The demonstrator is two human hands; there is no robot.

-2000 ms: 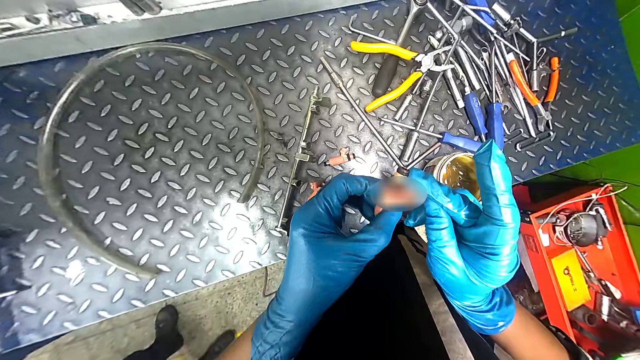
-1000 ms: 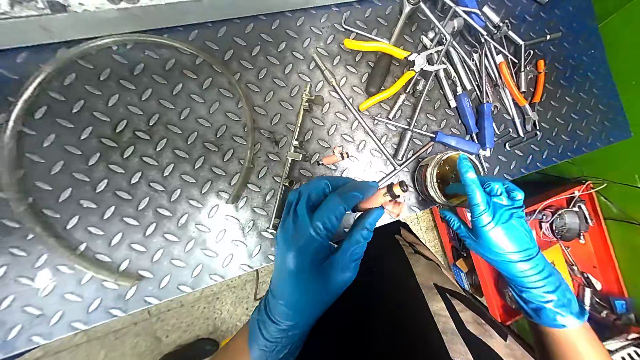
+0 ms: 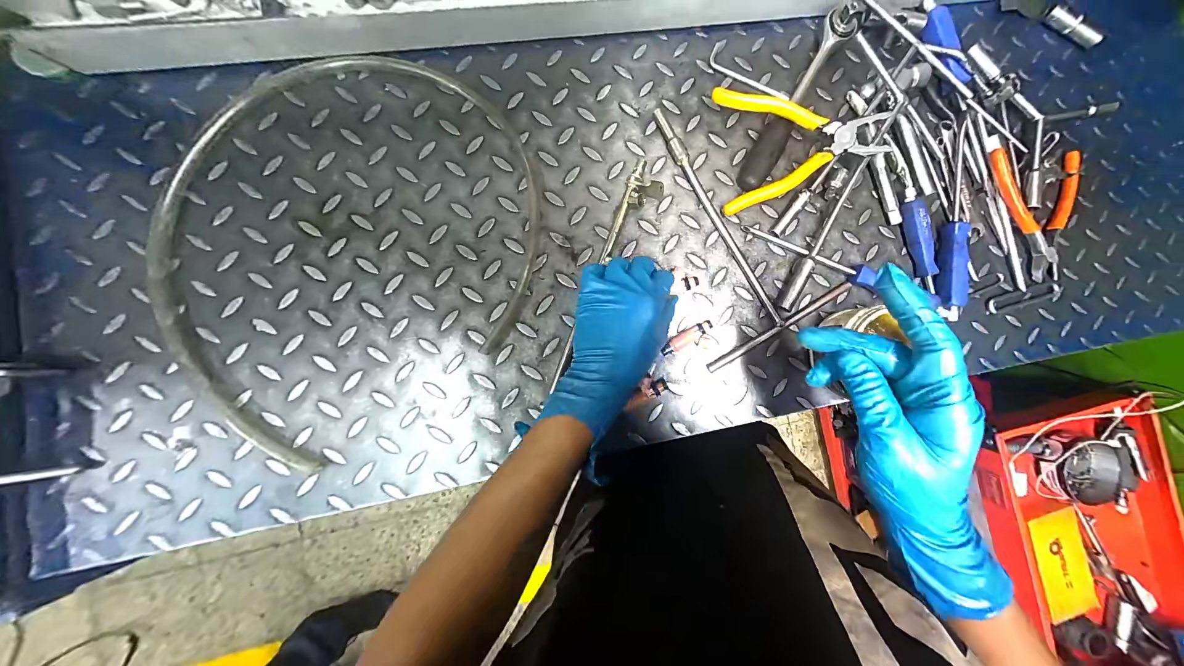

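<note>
My left hand (image 3: 620,333), in a blue glove, reaches over a thin metal fuel rail (image 3: 618,222) on the diamond-plate bench; its fingertips, and whatever they hold, are hidden. Pinkish fuel injectors lie just right of it: one at the fingers (image 3: 686,281), one lower (image 3: 687,339), one by the wrist (image 3: 647,392). My right hand (image 3: 911,407), gloved too, has its fingers apart beside a round jar of amber grease (image 3: 868,324), which it partly covers. A long metal rod (image 3: 782,326) lies between the injectors and the jar.
A curved clear hose (image 3: 162,250) lies at the left. Yellow-handled pliers (image 3: 842,137), blue-handled screwdrivers (image 3: 953,264), orange-handled pliers (image 3: 1013,190) and a ratchet (image 3: 823,51) are heaped at the upper right. Below the bench edge stands a red tool tray (image 3: 1142,518) with parts.
My left hand, which held an injector near the jar, has moved away to the fuel rail. My right hand's fingers have come out of the jar.
</note>
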